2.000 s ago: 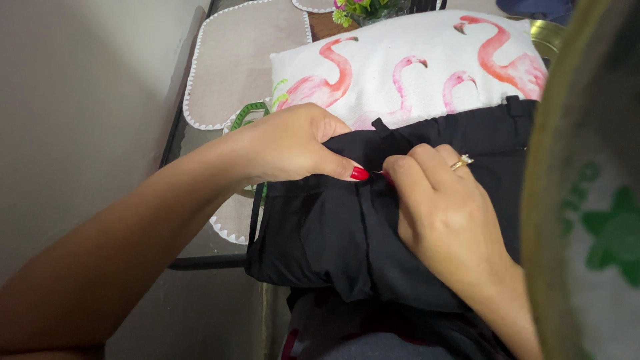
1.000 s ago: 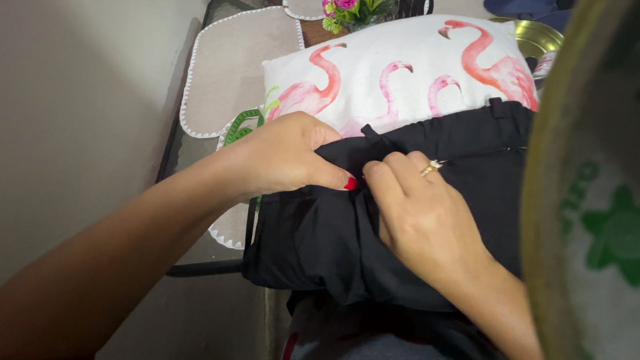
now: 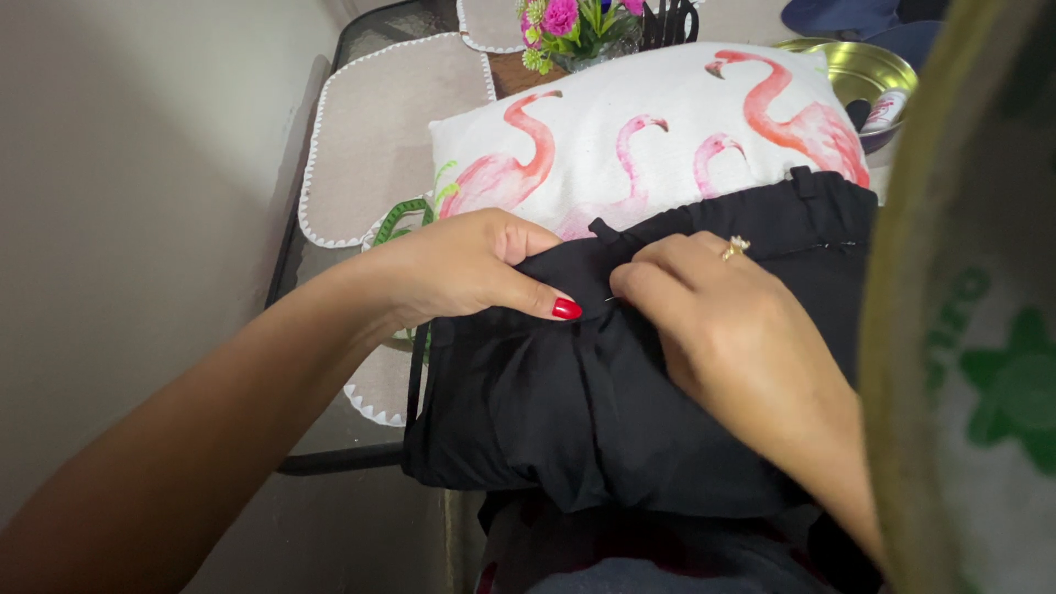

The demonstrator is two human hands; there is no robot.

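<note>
A black cloth garment (image 3: 643, 412) with belt loops along its waistband lies over the person's lap and against a white flamingo-print cushion (image 3: 594, 157). My left hand (image 3: 478, 264) pinches the waistband, its red-nailed thumb on top and the fingers hidden behind the cloth. Just to the right, my right hand (image 3: 718, 313), with a ring on one finger, has its fingertips closed on a thin needle (image 3: 611, 299), of which only a short bright bit shows by the fabric. White stitches run along the waistband at the right.
The glass table (image 3: 330, 425) holds pale placemats (image 3: 396, 132), a green measuring tape (image 3: 400, 221), a vase of flowers (image 3: 577, 33) and a gold-coloured tin (image 3: 874, 66) with small items. A large blurred rim (image 3: 895, 330) blocks the right side.
My right hand has shifted slightly away from the left thumb, and a bit of needle shows between them. My left hand keeps its pinch on the waistband.
</note>
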